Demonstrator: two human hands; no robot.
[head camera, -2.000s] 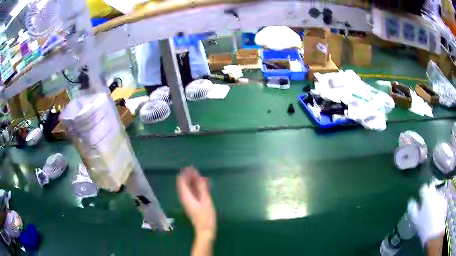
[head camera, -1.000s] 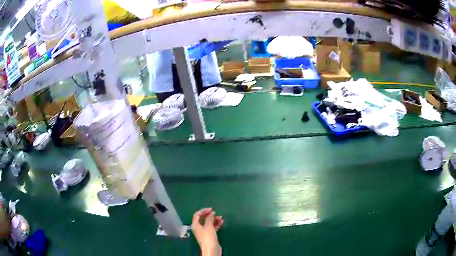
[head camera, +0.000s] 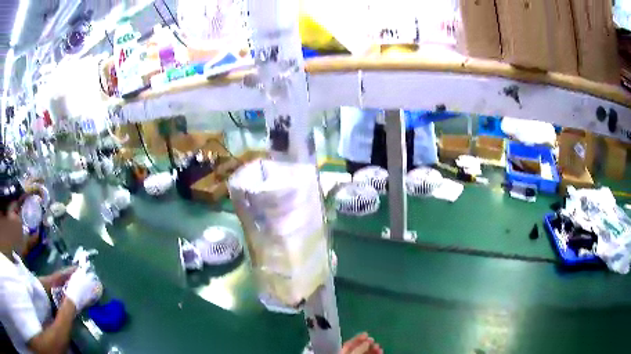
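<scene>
My left hand (head camera: 361, 343) shows only at the bottom edge, right of the white post's foot. It is bare and cut off by the frame; the fingertips look bent, and nothing shows in them. My right hand is out of the picture. A white clip fan (head camera: 220, 245) lies on the green surface (head camera: 415, 304), left of the post, its slotted round head up and its clip base to the left. A pale sheet lies beside it.
A white post (head camera: 322, 325) with hanging papers (head camera: 280, 231) stands in front of me. Another worker (head camera: 28, 297) with white gloves is at the left, by a blue object (head camera: 107, 315). Fan heads (head camera: 357, 198), a blue tray (head camera: 571, 242) and boxes lie beyond.
The view has swung left, so the scene has shifted right. The worker at the left has come into view. My left hand is lower in the picture; my gloved right hand has left it.
</scene>
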